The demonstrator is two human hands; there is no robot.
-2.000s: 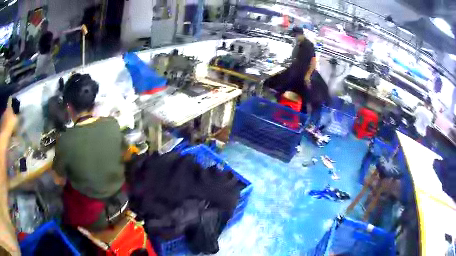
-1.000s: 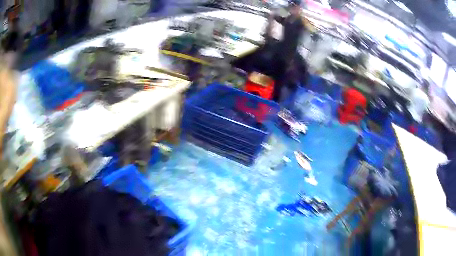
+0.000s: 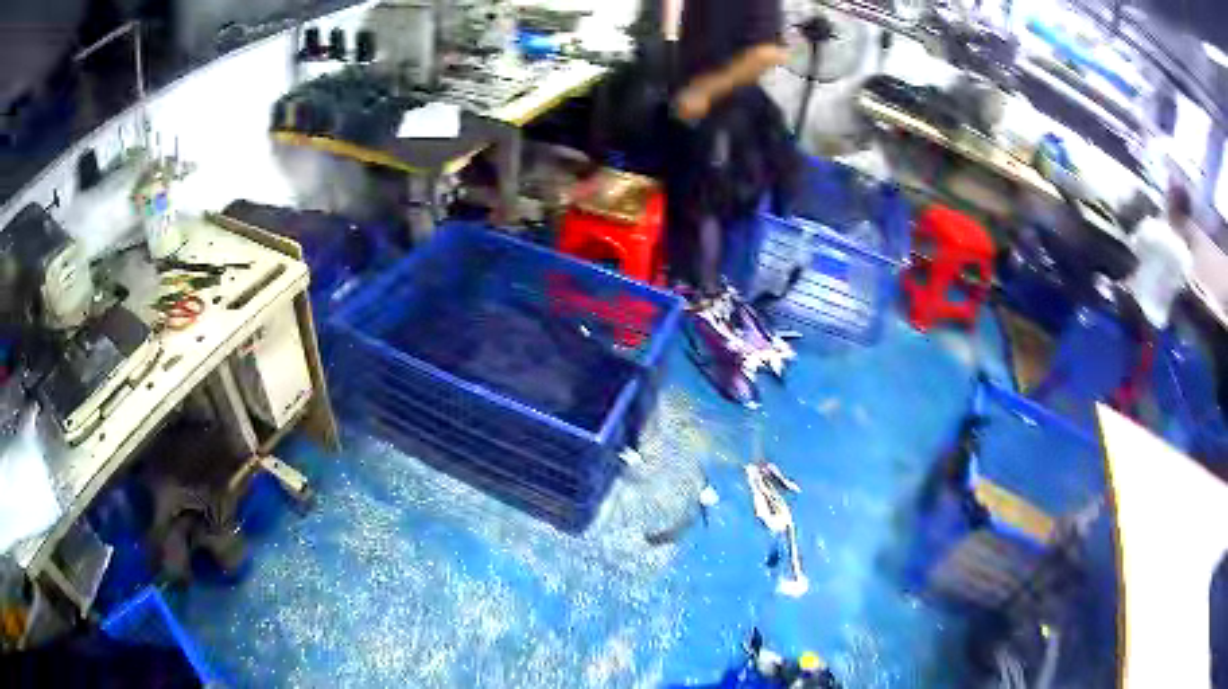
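Neither of my hands is in the picture. A large blue plastic crate (image 3: 471, 431) with slatted sides stands on the blue floor ahead of me. Its inside looks dark, and what lies at its bottom is hard to tell. The corner of another blue crate (image 3: 159, 633) shows at the bottom left, with dark cloth (image 3: 94, 665) beside it, cut off by the edge. White and dark fabric scraps (image 3: 774, 518) lie on the floor to the right of the large crate.
A machine bench (image 3: 202, 316) with orange-handled scissors (image 3: 181, 311) is at left. A person in dark clothes (image 3: 734, 121) stands beyond the crate near a red stool (image 3: 617, 229). Another red stool (image 3: 951, 267), blue crates (image 3: 824, 280) and a white table with yellow edging (image 3: 1169, 552) are at right.
The view has moved forward and towards the right. The large crate is nearer, the seated person has left the picture, and the dark heap has slid to the bottom left corner.
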